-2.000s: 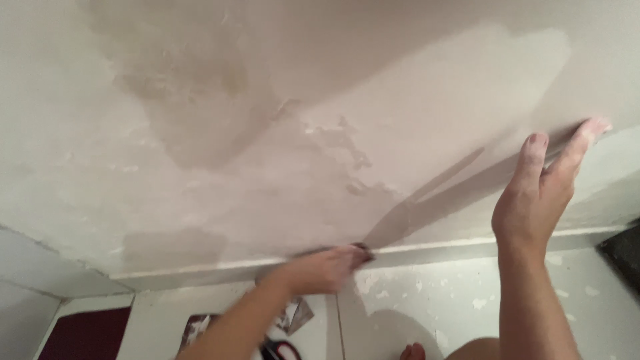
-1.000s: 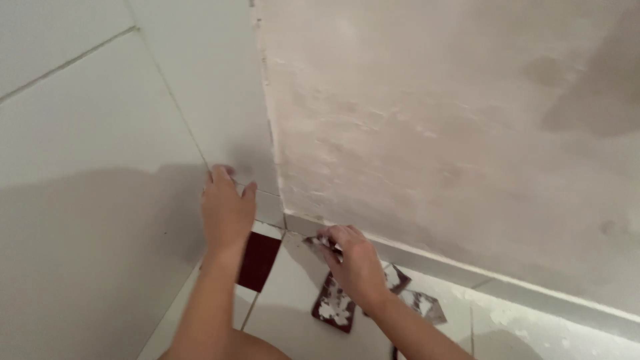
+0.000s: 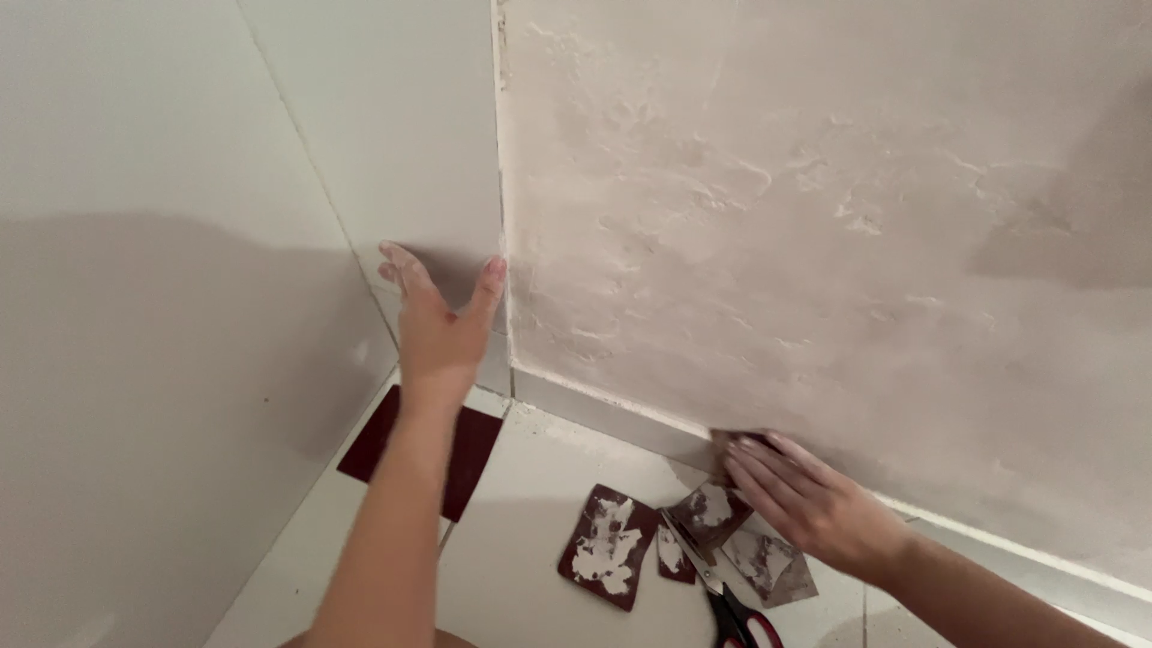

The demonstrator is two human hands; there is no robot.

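My right hand (image 3: 814, 499) presses a dark piece of sandpaper (image 3: 733, 445) flat under its fingers, against the lower edge of the plastered wall (image 3: 810, 270) at the top of the grey tile skirting (image 3: 612, 418). My left hand (image 3: 445, 315) is spread, thumb and fingers apart, on the pale tiled wall close to the inner corner, and holds nothing. Beneath the left forearm a dark red sandpaper sheet (image 3: 477, 454) lies on the floor. Used sandpaper pieces (image 3: 612, 544) caked with white dust lie below the right hand, with open scissors (image 3: 733, 598) among them.
A smooth pale wall (image 3: 162, 378) rises at the left and meets the tiled strip near the corner. White tiles (image 3: 513, 540) cover the floor, with pale dust along the skirting. The plaster surface has ridges and darker patches.
The view has swung left toward the corner since the earliest frame. Over the last second my right hand has moved right along the skirting, away from the corner, while my left stays by the corner.
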